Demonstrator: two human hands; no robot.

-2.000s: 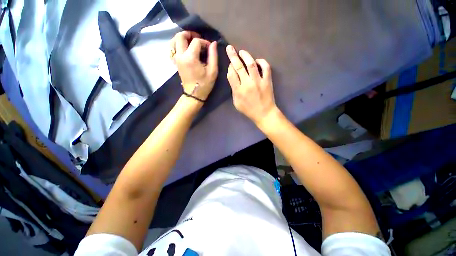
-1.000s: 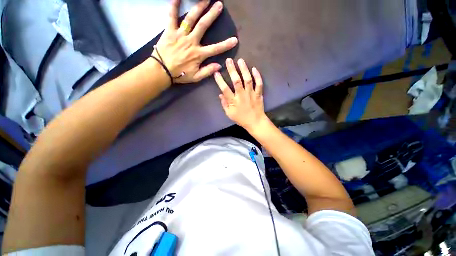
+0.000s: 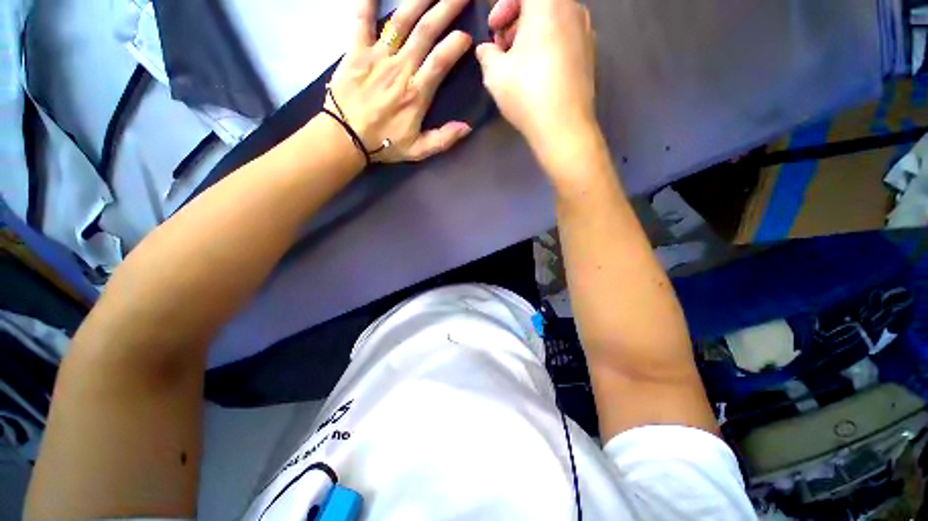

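Note:
The dark charcoal garment lies on the pressing table with its pale inside facing up at the upper left and a dark border along its near edge. My left hand lies flat on the dark border, fingers spread, palm down, holding nothing. My right hand is at the top, just right of the garment's dark edge, with fingers curled and thumb and fingertips close together. Whether cloth is between them cannot be made out.
The lavender-grey table cover extends right of the garment. A cardboard box with blue tape stands beyond the table's right edge. Blue bundles and cloth scraps lie below it. Dark and pale cloth hangs at the lower left.
Since one second ago my right hand has moved up and its spread fingers have curled. My left hand, earlier pinching beside the right, has stayed flat on the border over the last second.

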